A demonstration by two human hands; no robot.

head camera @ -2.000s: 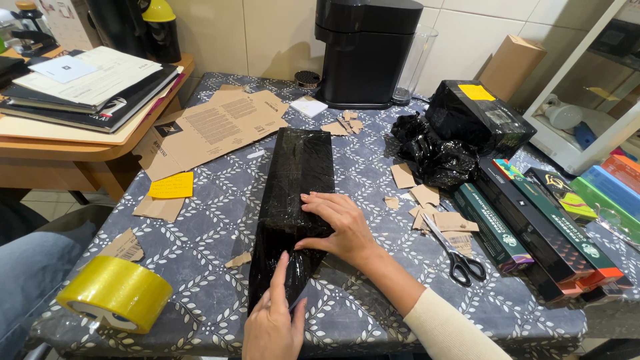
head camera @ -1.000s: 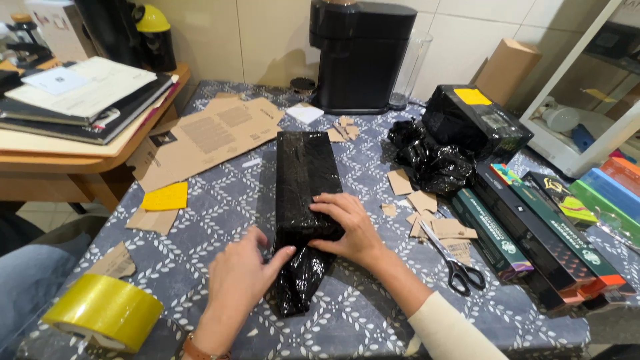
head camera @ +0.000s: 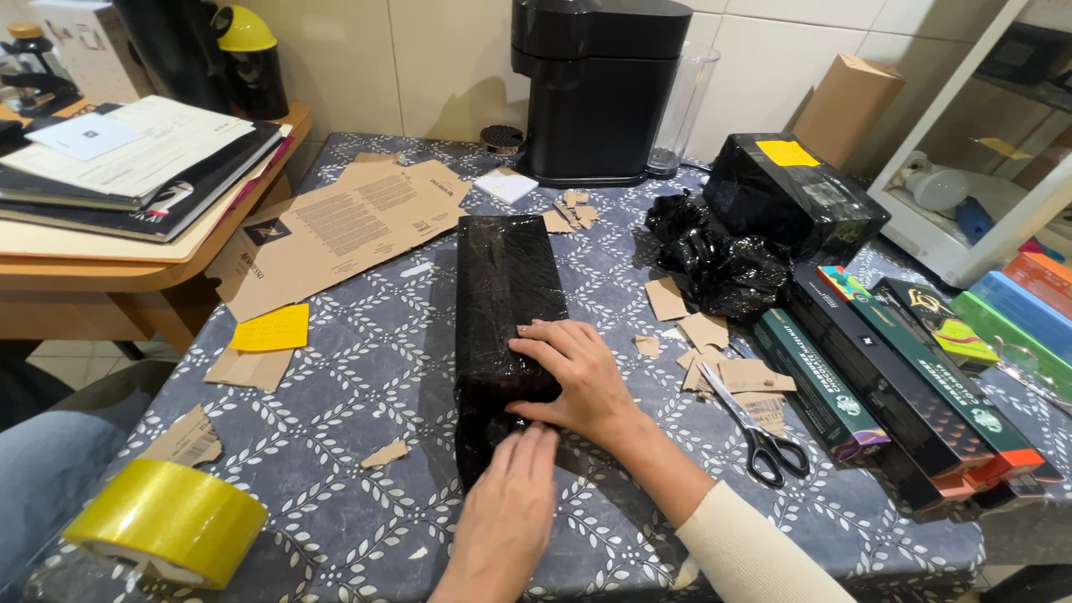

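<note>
A long box wrapped in black plastic film (head camera: 507, 285) lies lengthwise in front of me on the patterned tablecloth. My right hand (head camera: 578, 381) rests on its near right edge, fingers on top and thumb at the near end. Loose black film (head camera: 473, 435) hangs from that end, and my left hand (head camera: 511, 502) presses on it with its fingertips just below the right thumb. A roll of yellowish packing tape (head camera: 167, 519) lies at the near left. Open-bladed scissors with black handles (head camera: 758, 435) lie to the right among torn cardboard pieces (head camera: 703, 331).
Crumpled black film (head camera: 720, 255) and a second black-wrapped box (head camera: 791, 201) stand at the back right, beside several coffee capsule boxes (head camera: 888, 377). Flattened cardboard (head camera: 352, 230) lies back left, with a yellow note (head camera: 272, 328) near it. A black coffee machine (head camera: 599, 92) stands behind.
My left hand, apart to the left of the box's near end one second ago, has moved right onto the loose film. My right hand stays on the box.
</note>
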